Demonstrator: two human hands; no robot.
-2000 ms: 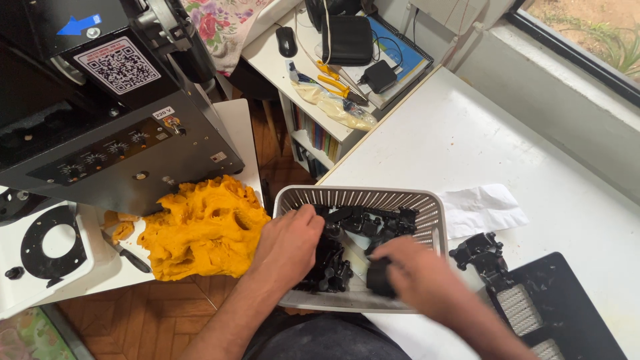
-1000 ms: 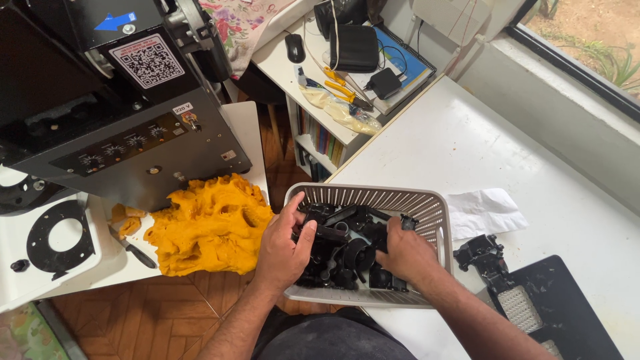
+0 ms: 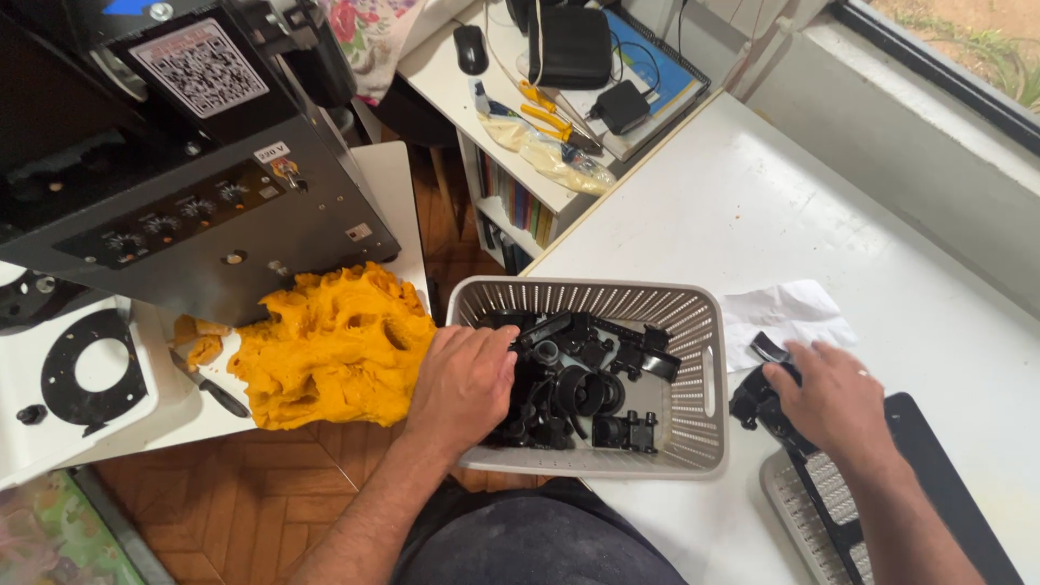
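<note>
A grey plastic basket (image 3: 712,349) with slotted walls holds several small black plastic parts (image 3: 578,390). My left hand (image 3: 467,378) lies over the basket's left side, its fingertips at a black part; whether it grips that part cannot be told. Right of the basket, my right hand (image 3: 833,394) has its thumb and fingers on a curved black piece (image 3: 768,348), above a black part (image 3: 756,400) on the white table. Beneath that forearm, a black panel (image 3: 934,463) rests partly over a light perforated tray (image 3: 784,496).
An orange dough-like mass (image 3: 333,357) sits beside a black machine (image 3: 236,244) with knobs. A knife (image 3: 218,396) and a white tray (image 3: 146,357) with a black ring plate (image 3: 89,370) lie at left. Crumpled white paper (image 3: 800,313) touches the basket's right side. Yellow-handled pliers (image 3: 552,122) lie on the shelf top.
My right hand has moved out of the basket to the right, over the black part on the table. My left hand stays at the basket's left side.
</note>
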